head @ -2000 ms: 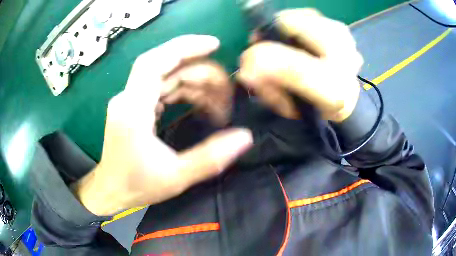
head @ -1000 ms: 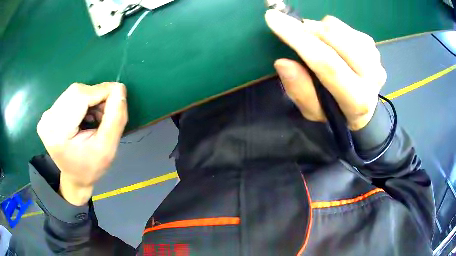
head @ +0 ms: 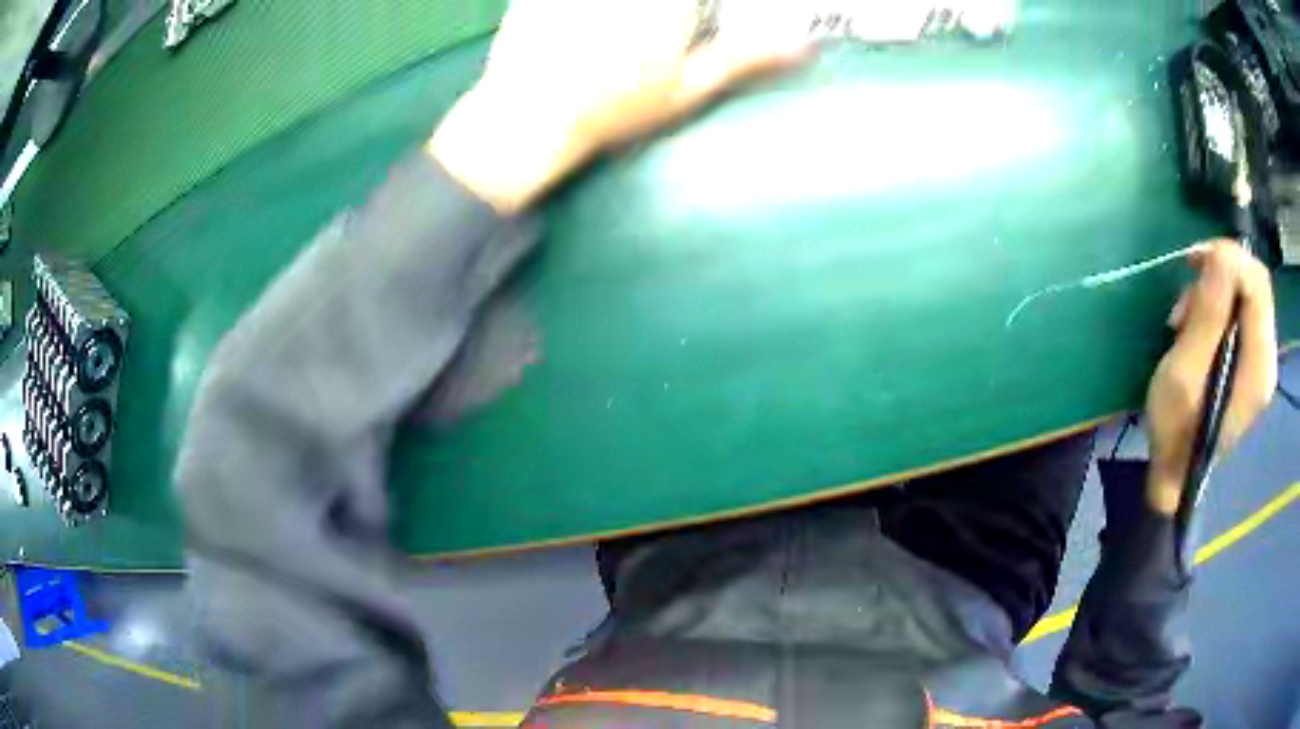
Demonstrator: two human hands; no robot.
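My left hand (head: 585, 93) is blurred and cut off by the top edge. Its fingers reach beside the left end of a silver-white plate assembly (head: 920, 19), also cut off at the top; whether they grip it is unclear. My right hand (head: 1200, 373), at the far right, holds the black-handled soldering iron (head: 1215, 420). The iron points up to the dark tip cleaner (head: 1220, 121) with silvery filling; its tip is hard to make out there. A thin pale solder wire (head: 1105, 276) runs left from my right fingertips over the green mat.
Stacked parts with black round units (head: 74, 399) stand at the left end. The bench's front edge (head: 741, 509) runs before my body. A ribbed green surface (head: 307, 93) lies at the upper left, with a small pale part (head: 193, 17). A blue object (head: 54, 605) is below the bench.
The view has shifted. My left hand has moved up to the plate assembly and no longer pinches the solder wire. The wire is now at my right fingers, and the iron is at the tip cleaner.
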